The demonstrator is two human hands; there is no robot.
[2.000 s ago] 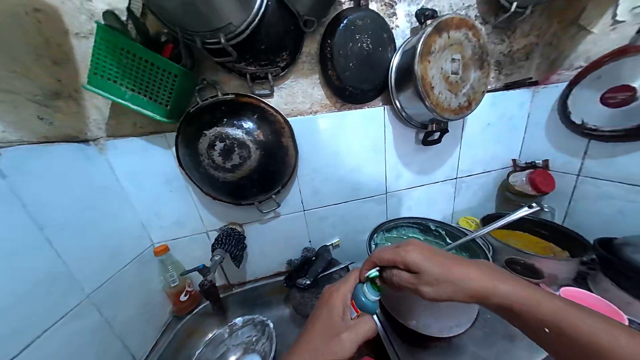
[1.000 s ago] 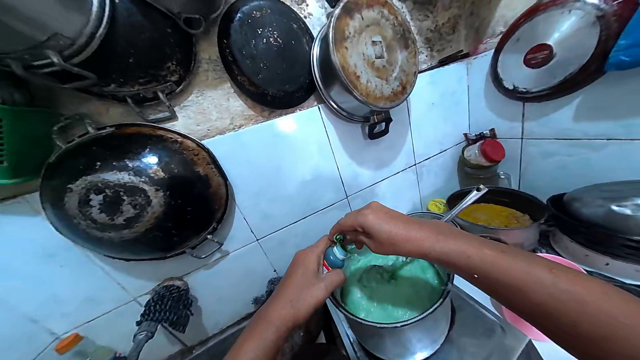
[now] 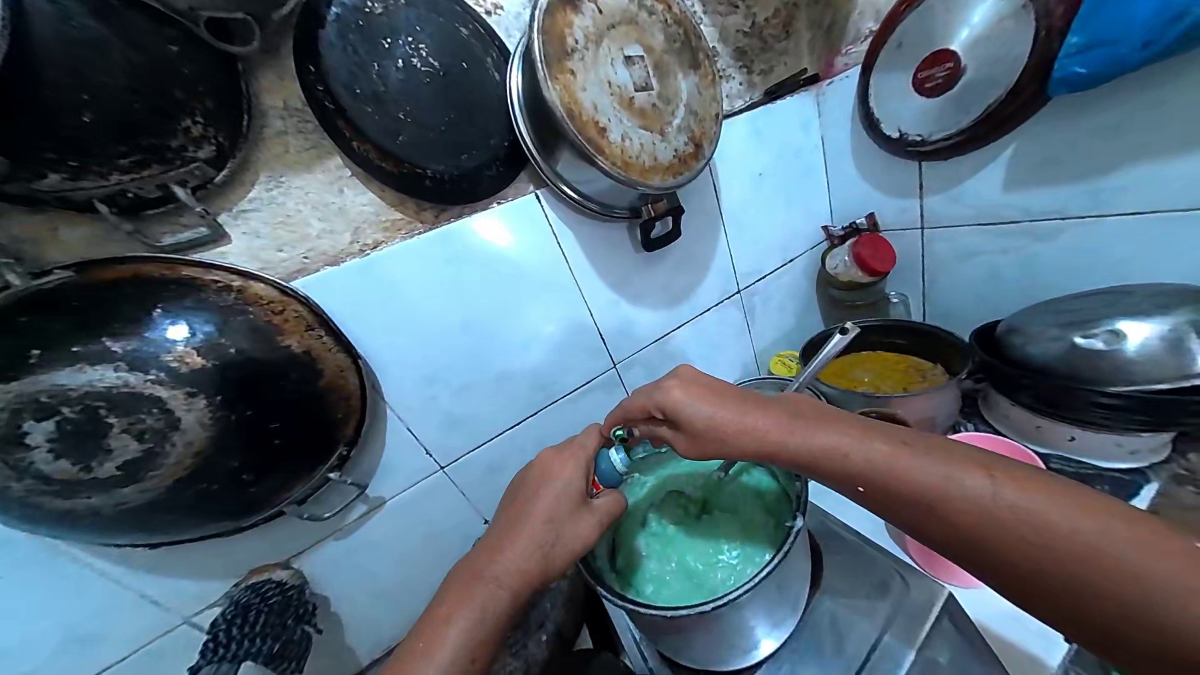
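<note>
A small bottle is gripped by my left hand, tilted over the left rim of a metal pot. My right hand is at the bottle's neck, its fingertips on a small green cap; whether the cap is off the neck is hard to tell. Below both hands, the metal pot holds a pale green, thick liquid. A metal-handled utensil stands in the pot, its handle leaning on the back rim, partly behind my right forearm.
Right of the pot are a pot of yellow food, a pink bowl and a lidded black pan. A red-capped jar stands behind. A wok and a lidded pot hang on the wall. A dark scrubber is lower left.
Both hands with the bottle, beside the pot two seconds ago, are now over its left rim. The view has swung right and closer to the pot.
</note>
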